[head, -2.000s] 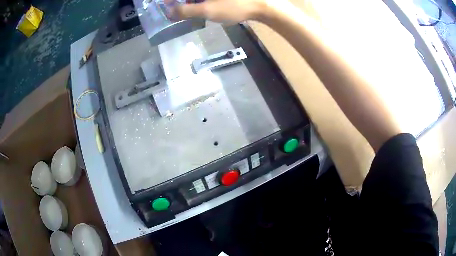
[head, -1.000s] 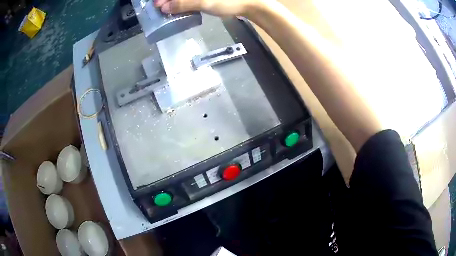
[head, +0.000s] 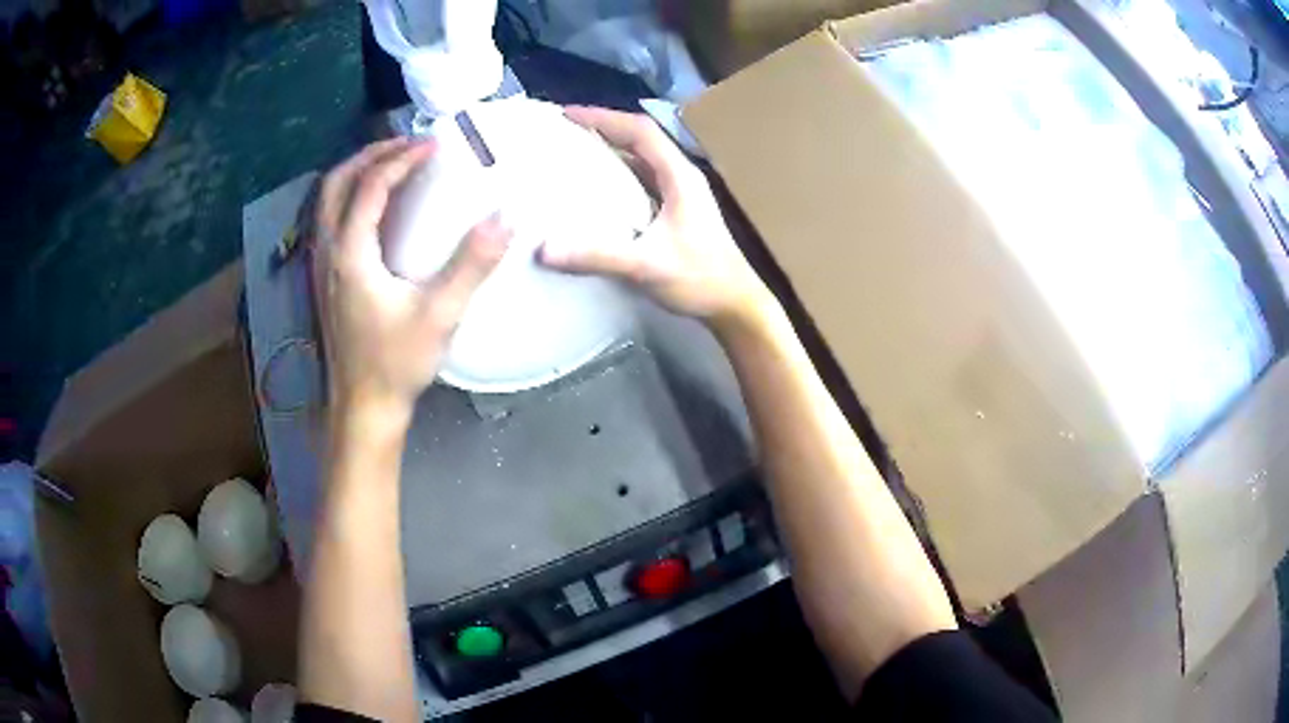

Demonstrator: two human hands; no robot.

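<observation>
A large white round plastic housing (head: pixel 530 304) with a dark slot near its top is held over the rear of the grey metal base plate (head: pixel 566 480). My left hand (head: pixel 389 283) grips its left side and my right hand (head: pixel 657 219) its right side, thumbs on the top face. The housing hides the silver fixture and the clamp bars. The white-wrapped welding head (head: pixel 450 50) is right behind the housing; whether they touch is unclear. The red button (head: pixel 662 576) and the left green button (head: pixel 479 641) show on the black front panel.
An open carton (head: pixel 156 410) with several white rounded shells stands at the left. An open carton (head: pixel 905 311) filled with shiny clear-bagged pieces stands at the right. A yellowish loop (head: pixel 290 376) lies on the machine's left edge. A yellow item (head: pixel 129 119) is on the green floor.
Both hands now hold a white housing over the fixture; earlier only my right hand showed, at the fixture. The view has shifted, so the white-wrapped head and more of the right carton show.
</observation>
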